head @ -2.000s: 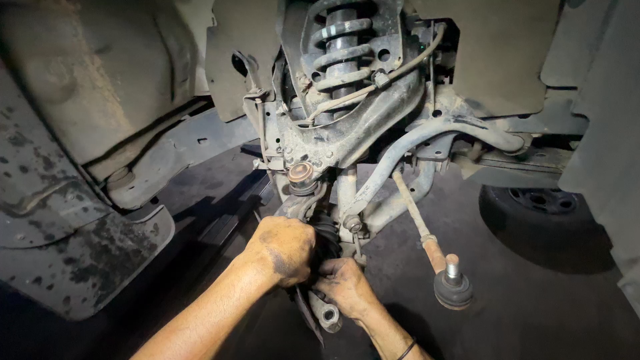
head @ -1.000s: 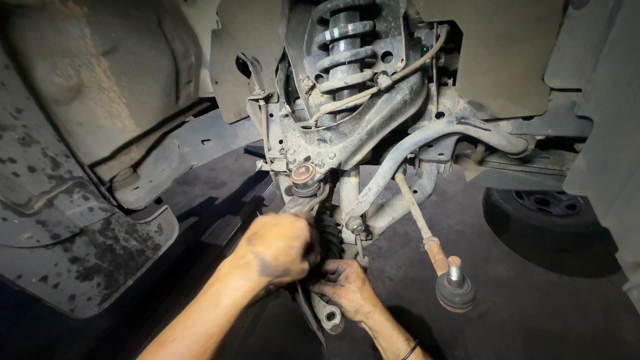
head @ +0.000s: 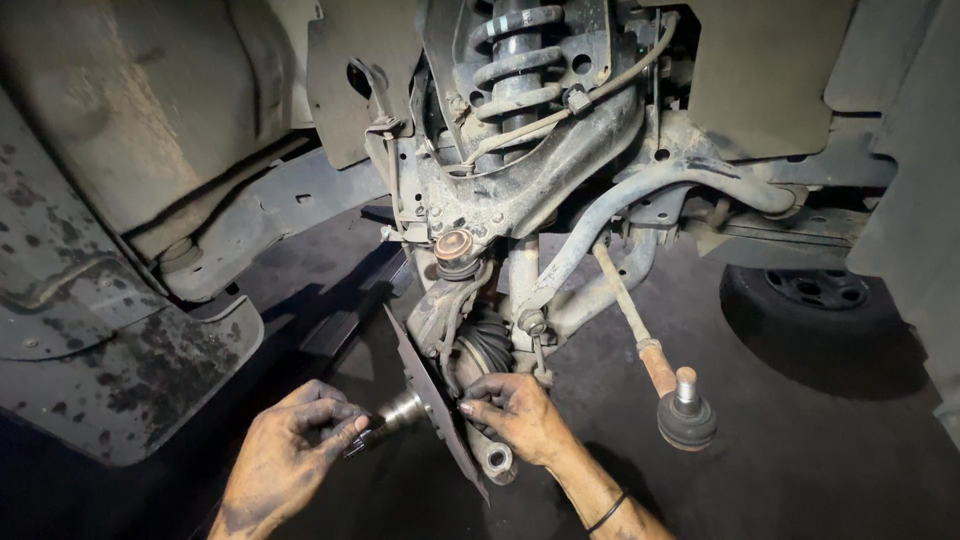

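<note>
My left hand [head: 300, 442], smudged with grease, is at the splined end of the bare metal spindle [head: 397, 414]; its thumb and fingers are bent close together, and whether they grip the splines is unclear. The thin brake dust shield [head: 435, 405] stands tilted behind the spindle. On the shield's other side, my right hand [head: 514, 416] has thumb and forefinger pinched by the lower end of a cable [head: 450, 341] on the steering knuckle [head: 442, 311]; any small part between them is hidden. A ribbed rubber CV boot [head: 487, 341] lies just above that hand.
The coil spring [head: 517, 71] and upper control arm [head: 570, 172] are overhead. A tie rod end [head: 686, 420] hangs at the right, below the curved stabilizer bar [head: 660, 176]. A wheel with tire [head: 810, 322] lies on the floor behind. The mud flap [head: 135, 367] is at the left.
My left hand has moved down and left from in front of the knuckle, so the dust shield and spindle now show. My right hand stays near the knuckle.
</note>
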